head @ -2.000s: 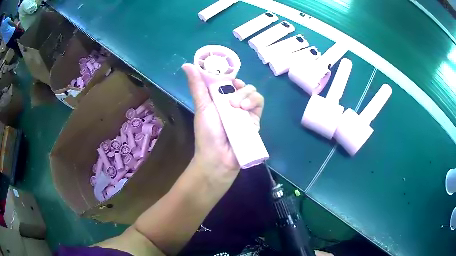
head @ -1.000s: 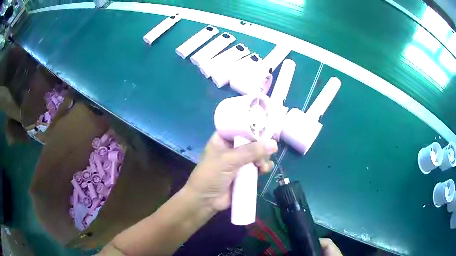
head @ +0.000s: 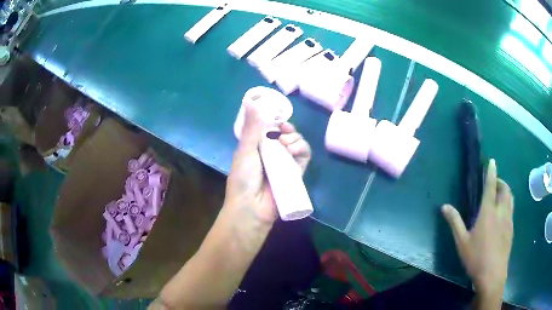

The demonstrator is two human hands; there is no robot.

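My left hand [head: 254,175] is closed around a pink fan body [head: 287,181], its round head up and left, its handle end pointing down right, with a dark oval opening near the head. My right hand [head: 487,233] is at the right with fingers apart, beside the black electric screwdriver [head: 470,157], which lies on the green bench [head: 423,218] pointing away from me. Whether the fingers still touch the tool is hard to tell.
Several pink handle covers [head: 254,37] lie in a row at the back by the pale rail [head: 417,53]. Several pink fan bodies [head: 394,148] lie right of them. White cups [head: 540,181] stand at the right edge. An open carton [head: 78,212] of pink bodies is at lower left.
The screwdriver has moved from beside the fan body to the bench at the right, and my right hand has opened. My left hand has turned the fan body and shifted it left.
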